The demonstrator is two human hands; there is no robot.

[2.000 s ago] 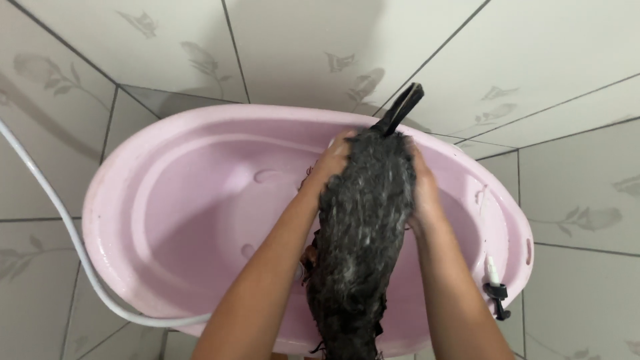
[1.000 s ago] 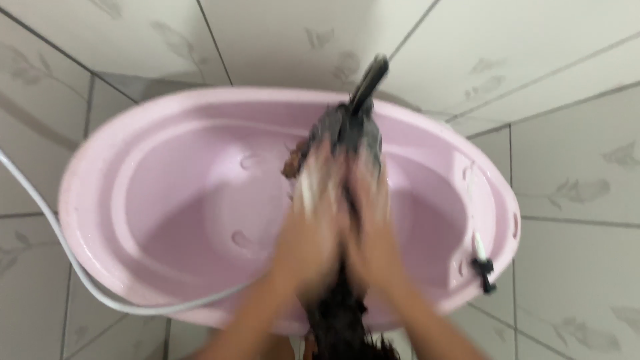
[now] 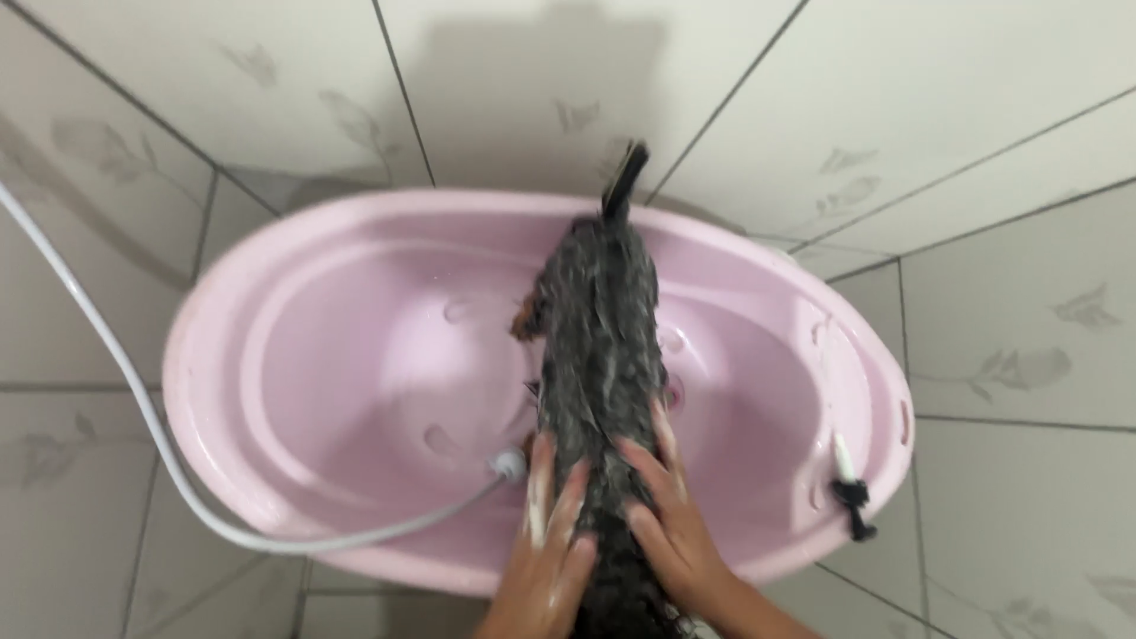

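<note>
A wet, dark-haired dog (image 3: pixel 599 328) with lather in its coat stands across a pink plastic baby bathtub (image 3: pixel 293 479), its thin tail pointing up toward the far wall. Brown fur shows low on its left side. My left hand (image 3: pixel 552 524) rests on the left of its back, fingers spread and streaked with foam. On the right of the back lies my right hand (image 3: pixel 666 506), fingers also apart and foamy. Neither hand is closed around anything. The dog's head is not clearly visible at the bottom edge.
A pale hose (image 3: pixel 191 488) curves over the tub's near left rim to a white fitting (image 3: pixel 508 465) beside the dog. On the right rim lies a white-and-black object (image 3: pixel 850 493), its kind unclear. Tiled walls (image 3: pixel 1003 328) with leaf patterns stand close behind and beside the tub.
Both hands have moved from the dog's rear, down along its back toward the bottom of the view. The hose's end fitting now shows beside the dog.
</note>
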